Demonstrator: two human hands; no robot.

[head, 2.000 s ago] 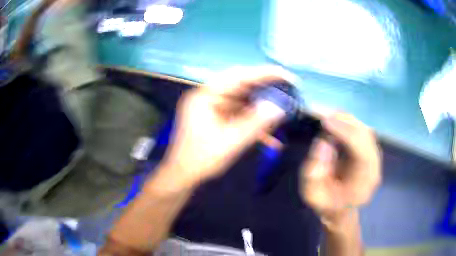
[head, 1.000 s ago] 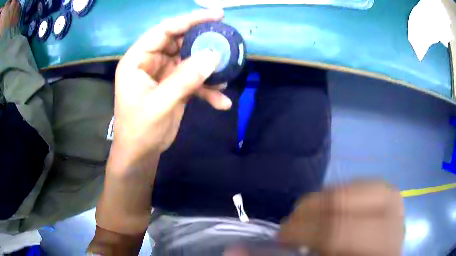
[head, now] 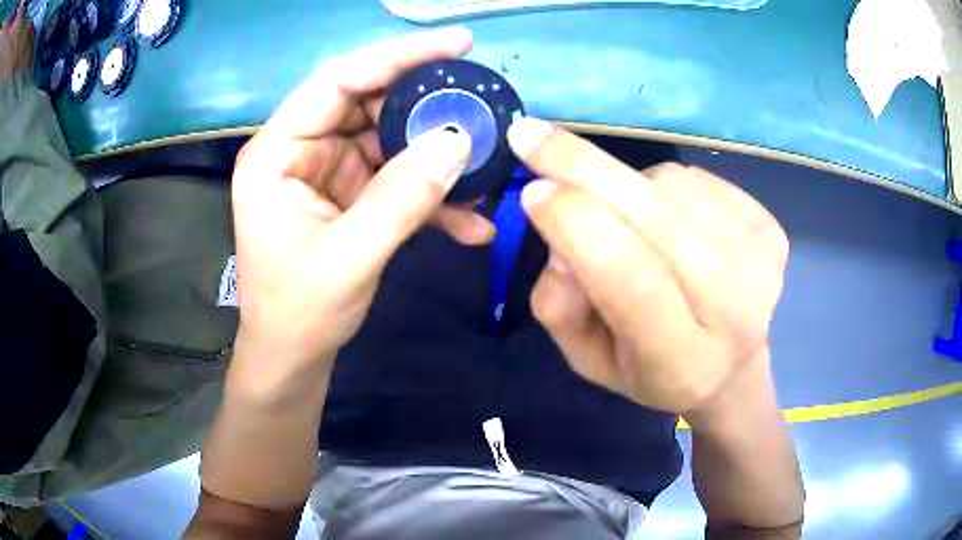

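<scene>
A round black disc [head: 480, 89] with a silver-blue centre, a small dark hole and tiny light dots on its ring is held above the lap, near the bench's front edge. My left hand [head: 332, 200] grips it from the left, thumb on the centre and fingers behind. My right hand [head: 654, 274] is at the disc's right edge, index fingertip touching the rim and thumb and fingers bent. Whether a small piece is between the right fingertips cannot be told.
Several black discs [head: 114, 65] lie on the green bench [head: 285, 63] at the upper left, near another person's hand and green sleeve. A clear tray's edge [head: 570, 8] shows at the top. A white sheet [head: 895, 47] lies at the upper right.
My right hand has come up from the lower right to the disc's right edge. My left hand still holds the disc in nearly the same place.
</scene>
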